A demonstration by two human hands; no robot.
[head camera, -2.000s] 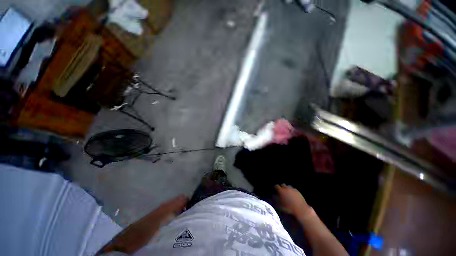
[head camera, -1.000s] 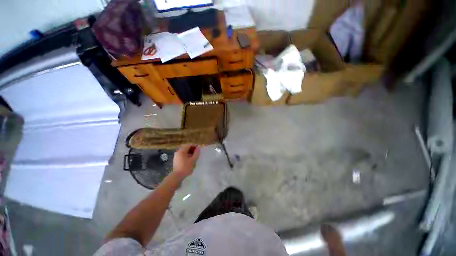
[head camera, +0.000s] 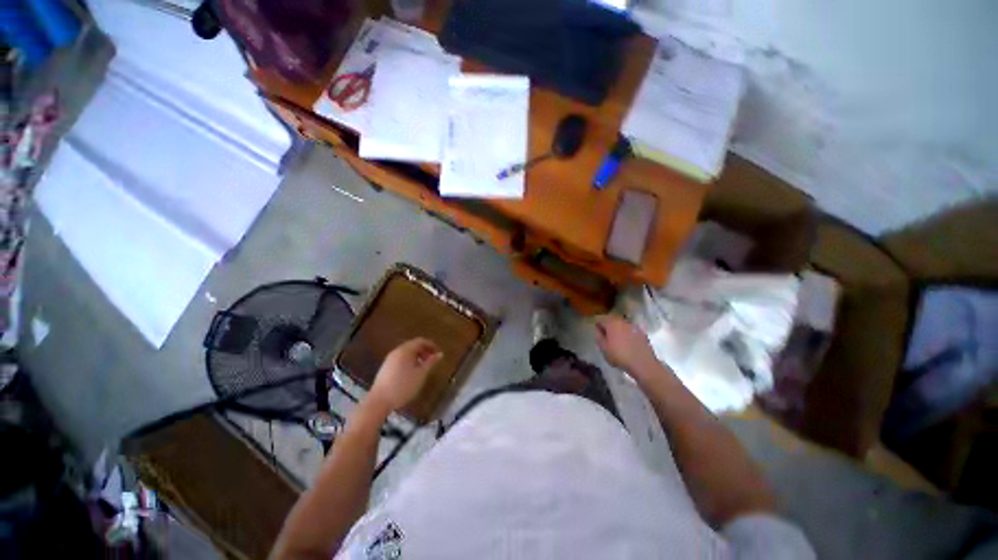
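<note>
A brown chair seat [head camera: 414, 337] with a dark frame stands in front of me; its backrest [head camera: 219, 481] lies toward the lower left. My left hand [head camera: 407, 370] is over the seat with its fingers curled, and I cannot tell if it touches anything. My right hand [head camera: 622, 341] is near the desk's front edge, blurred and partly curled, with nothing visible in it. On the orange-brown desk [head camera: 564, 219] lie a form pad [head camera: 485, 137], loose papers [head camera: 410, 104] and a pen [head camera: 512, 172].
The desk also bears orange-red scissors [head camera: 350, 90], a keyboard [head camera: 536, 49], a mouse [head camera: 569, 133], a blue item [head camera: 608, 166], a phone [head camera: 631, 225] and documents [head camera: 681, 104]. A floor fan [head camera: 279, 348] stands left. White plastic [head camera: 728, 334] and cardboard boxes [head camera: 854, 372] stand right.
The view has turned and come closer to the desk. The chair now stands near my body, its backrest to the lower left. My right hand has come forward toward the desk; my left stays over the chair.
</note>
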